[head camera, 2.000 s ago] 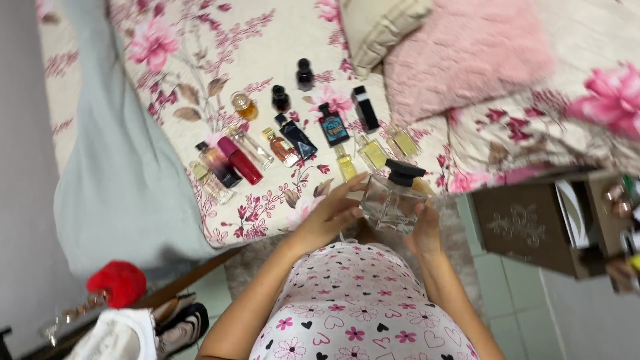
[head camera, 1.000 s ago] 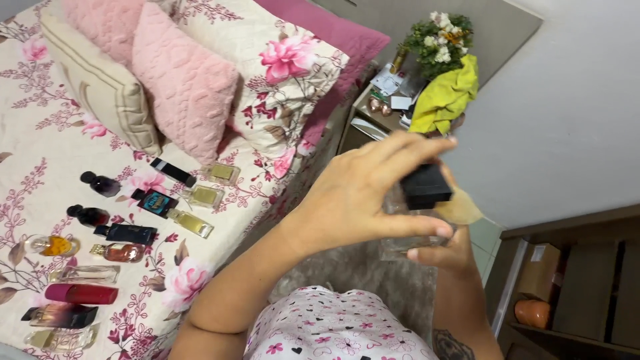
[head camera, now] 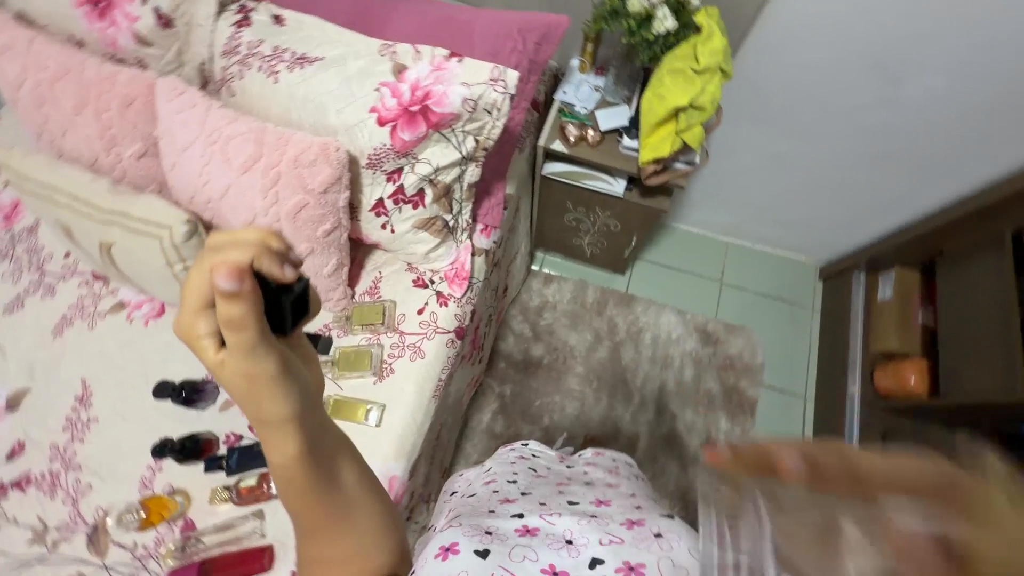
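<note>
My left hand (head camera: 248, 320) is raised over the bed, its fingers closed on a black bottle cap (head camera: 284, 304). My right hand (head camera: 864, 496), blurred at the lower right edge, holds a clear glass bottle (head camera: 736, 520), partly cut off by the frame. Several perfume bottles lie on the floral bedspread around and below my left hand: square ones with yellowish liquid (head camera: 354, 362), dark ones (head camera: 186, 392), a round amber one (head camera: 154, 510) and a red one (head camera: 232, 562). My left hand and forearm hide part of the group.
Pink cushions (head camera: 256, 184) and a cream cushion (head camera: 96, 232) rest on the bed. A nightstand (head camera: 592, 220) holds flowers, a yellow cloth (head camera: 684, 88) and small items. A furry rug (head camera: 608, 384) covers part of the tiled floor; a wooden shelf unit (head camera: 960, 336) stands at right.
Both hands were together at the glass bottle with its black cap; now they are far apart, the cap in my left hand, the bottle in my right. The view has swung right.
</note>
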